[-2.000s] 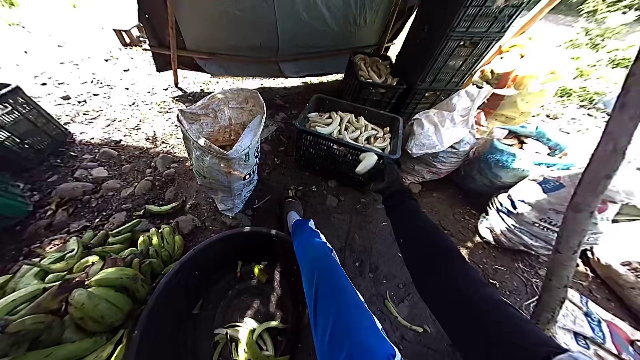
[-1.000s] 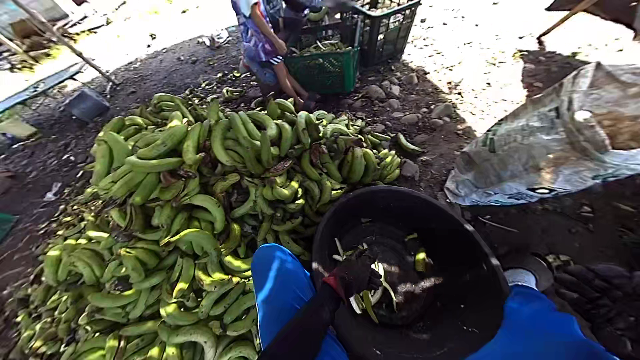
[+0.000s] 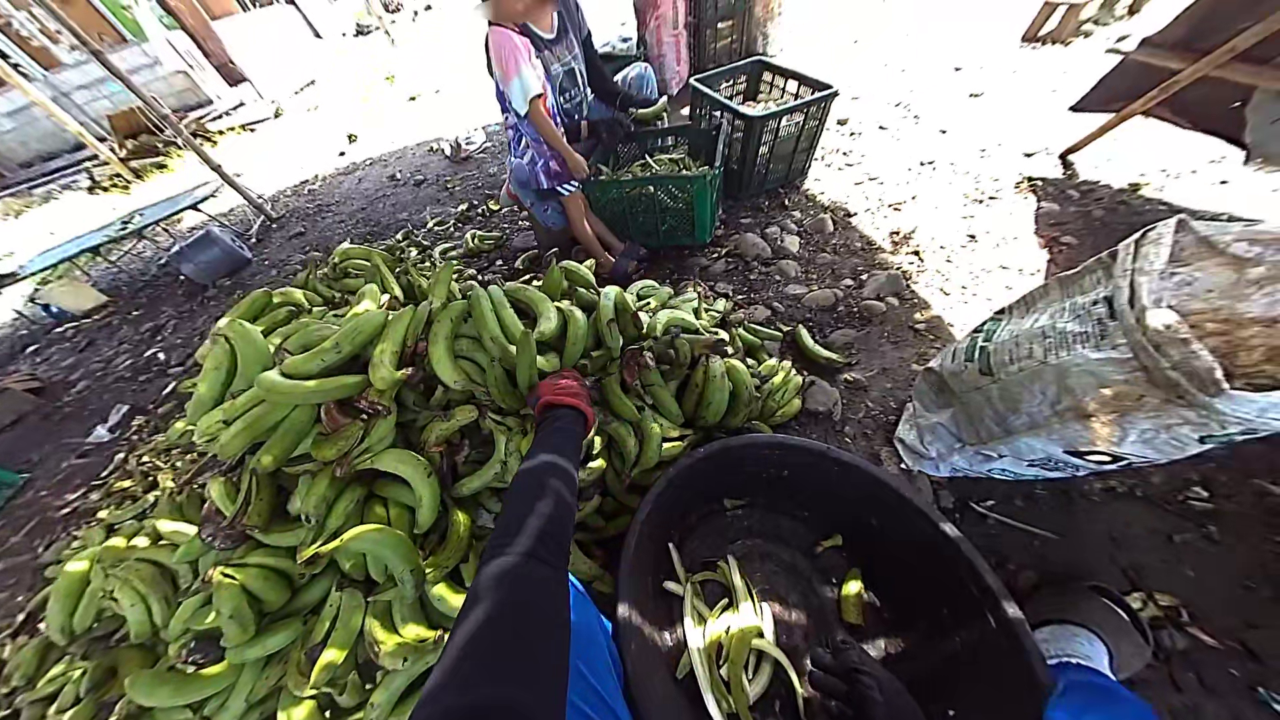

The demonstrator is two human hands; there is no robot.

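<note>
My left hand (image 3: 563, 393), in a red and black glove, reaches onto the pile of green bananas (image 3: 400, 470) and touches a bunch; its fingers are partly hidden, so I cannot tell whether they grip. Low over the black plastic tub (image 3: 800, 450) is my right hand (image 3: 850, 675) in a dark glove, dim against the tub, its fingers hard to make out. Beside it in the tub lie long pale green banana peels (image 3: 725, 635) and a small green-yellow piece (image 3: 852, 597).
Beyond the pile, a person (image 3: 540, 110) stands by another seated person at a green crate (image 3: 660, 205) of peels. A darker crate (image 3: 765, 125) is behind. A woven sack (image 3: 1100, 350) lies right of the tub, stones (image 3: 820, 298) near it, a grey bucket (image 3: 210, 253) far left.
The view has swung left from the crate of peeled bananas to the green pile. My left hand has moved from over the tub, one second ago, onto the pile.
</note>
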